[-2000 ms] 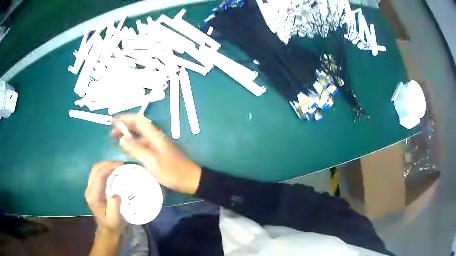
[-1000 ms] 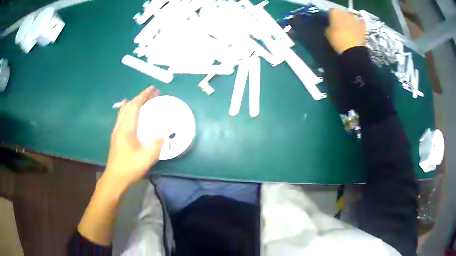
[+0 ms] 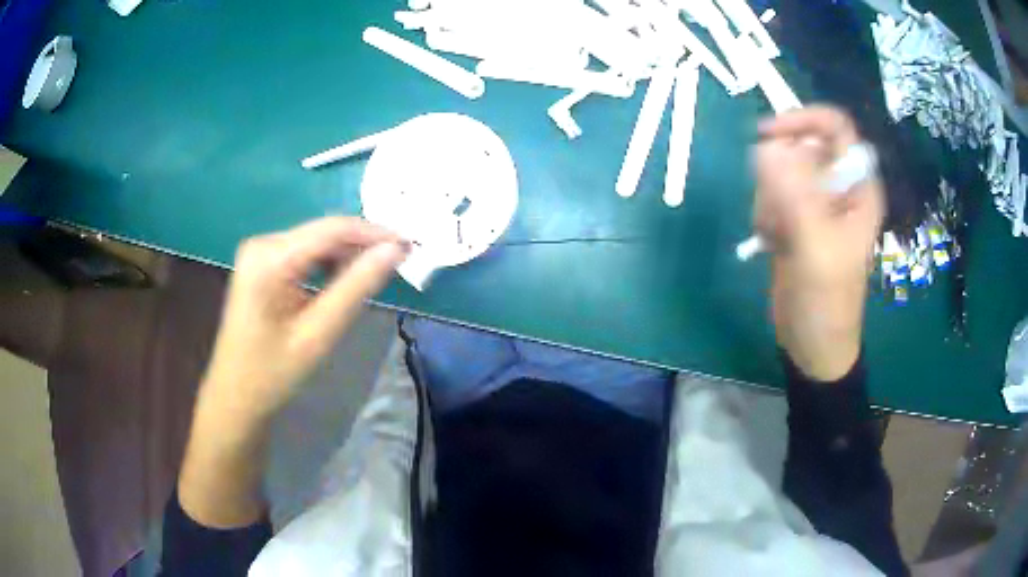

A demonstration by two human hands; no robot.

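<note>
The white round housing (image 3: 445, 186) lies at the bench's near edge, its slotted face up and a squarish projection toward me. A flat white antenna arm (image 3: 344, 149) sticks out from its left side. A thin black cable (image 3: 575, 241) runs from its right side across the bench. My left hand (image 3: 304, 293) pinches the housing's lower left rim with thumb and finger. My right hand (image 3: 821, 214), blurred, is closed around a small white piece (image 3: 851, 169) of unclear kind. Another small white tip (image 3: 750, 246) shows at its left side.
A pile of white antenna arms (image 3: 530, 40) lies at the back centre. Black cables with blue-yellow ends (image 3: 915, 259) lie at the right, beside heaped narrow whitish parts (image 3: 941, 73). A white housing (image 3: 51, 73) stands far left, another white shell (image 3: 1018, 366) at the right edge.
My right hand has come back from the far right heap toward me, now holding something white. My left hand's grip has shifted to the housing's lower rim. The arm and cable now show beside the housing.
</note>
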